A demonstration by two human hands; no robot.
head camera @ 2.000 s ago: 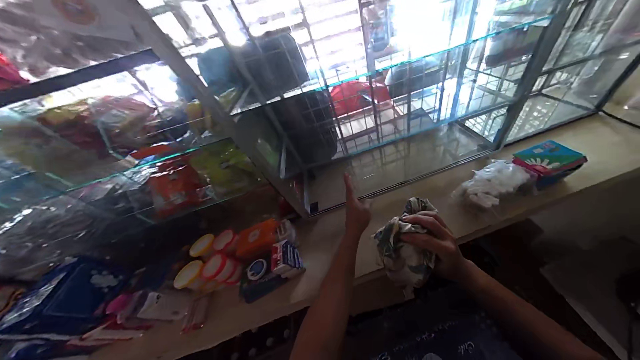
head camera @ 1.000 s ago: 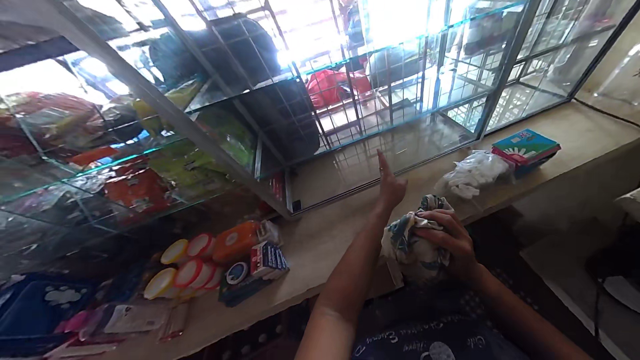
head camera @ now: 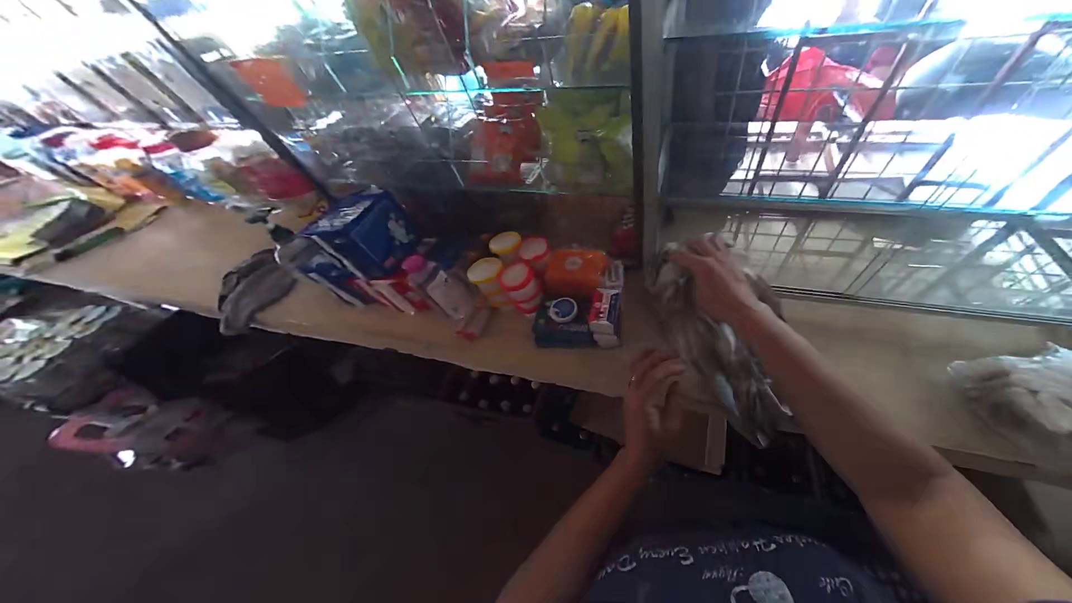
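My right hand (head camera: 718,280) presses on a crumpled, patterned cloth (head camera: 712,352) that lies on the wooden counter and hangs over its front edge, close to the glass cabinet's metal post. My left hand (head camera: 655,394) is at the counter's edge, just left of the cloth, with its fingers bent and blurred; whether it holds anything cannot be told. Left of the cloth stand small dark and white boxes (head camera: 578,322), an orange pack (head camera: 576,270) and several round tubs with red or yellow lids (head camera: 521,280).
Glass shelves with bagged goods (head camera: 507,126) rise behind the wooden counter (head camera: 402,335). Farther left are a blue box (head camera: 364,230), a pink-capped pack (head camera: 444,289) and a grey cloth (head camera: 255,285). A white plastic bag (head camera: 1017,385) lies at the right. A cardboard box (head camera: 695,435) sits below the counter.
The view has swung left. My right hand has moved the cloth from the front of the counter to beside the cabinet post. My left hand, earlier pointing at the glass, has drawn back to the counter edge.
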